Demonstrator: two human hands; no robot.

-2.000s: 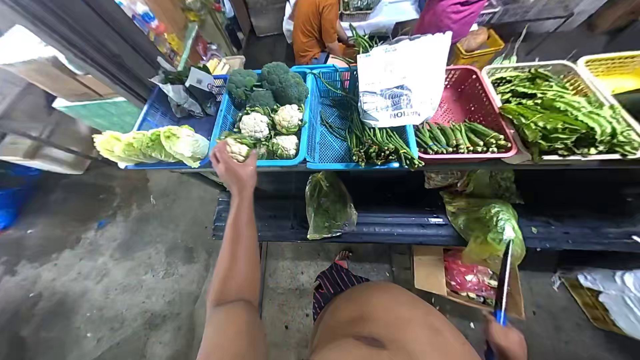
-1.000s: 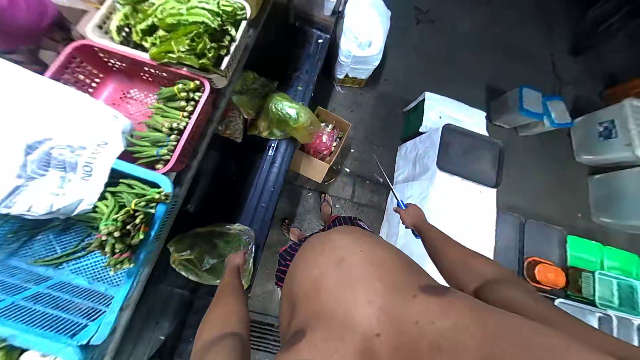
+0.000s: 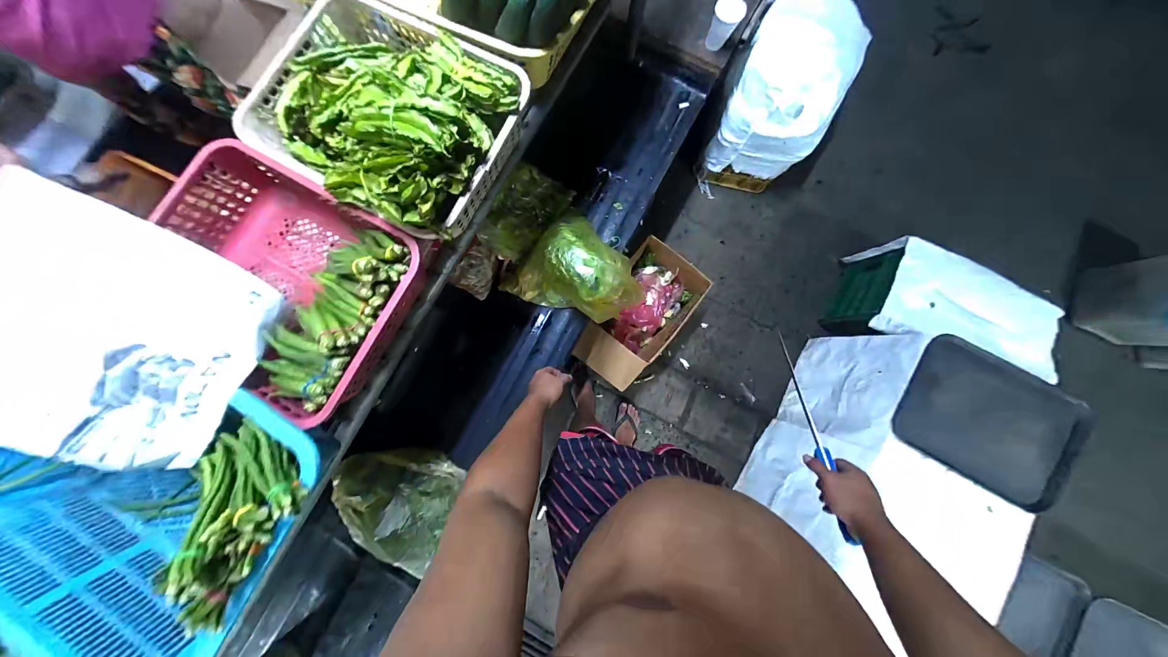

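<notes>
My right hand is closed around the blue handle of a long knife, its thin blade pointing up and away over a white-covered surface. My left hand hangs by the edge of the dark lower shelf, its fingers curled; nothing is seen in it. Beyond it a yellow-green plastic bag lies beside an open cardboard box with a pink bag inside. Nearer to me on the left is a clear bag of greens.
Along the stall at left stand a blue crate with long beans, a pink basket of bundled green pods and a white basket of winged beans. A grey tray lies at right. A white-wrapped stack stands on the floor.
The view has swung far to the right from the stall front. My left hand, at the cauliflower two seconds ago, is now low by the shelf. The knife has stayed in my right hand.
</notes>
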